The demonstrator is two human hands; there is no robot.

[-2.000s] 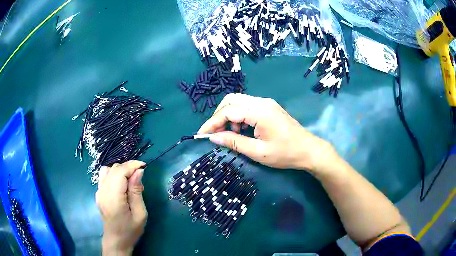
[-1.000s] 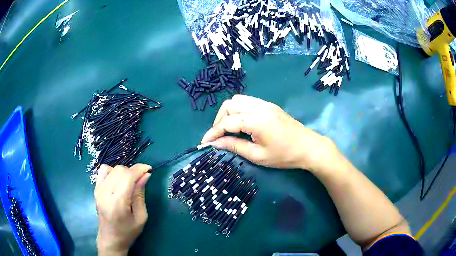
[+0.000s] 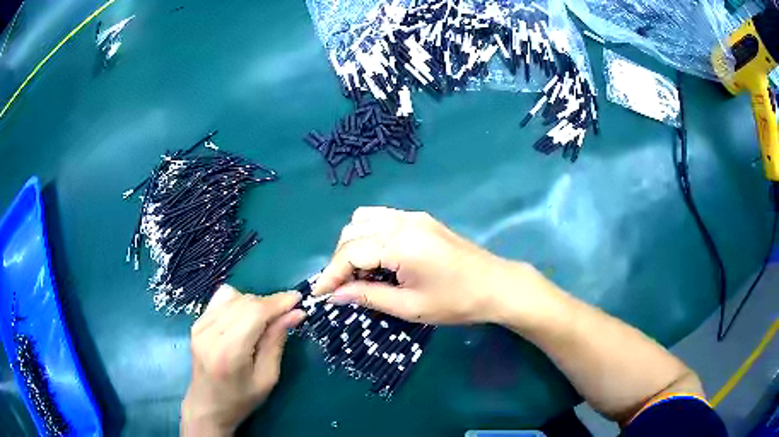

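Observation:
My right hand [image 3: 410, 269] and my left hand [image 3: 243, 346] are close together at the upper left of the bundle of sleeved leads [image 3: 376, 341]. Both pinch one wire lead [image 3: 318, 300]; its white part shows between the fingertips, the rest is mostly hidden. The bundle shows white bands and metal rings at its lower left end. A pile of bare wire leads [image 3: 195, 218] lies at left. Short black tubes [image 3: 369, 136] lie in a small pile above my right hand. Black-and-white sleeves [image 3: 444, 47] lie heaped at the clear plastic bag.
A blue tray [image 3: 43, 282] with dark leads is at far left. A yellow heat gun [image 3: 753, 85] lies at upper right, its black cord [image 3: 696, 213] running down. A whitish packet [image 3: 641, 88] lies beside it. Small silvery pieces [image 3: 111, 38] are at upper left.
My right hand has moved down and left, and my left hand slightly right, so they now nearly meet. The lead stretched between them now shows only a short piece over the bundle.

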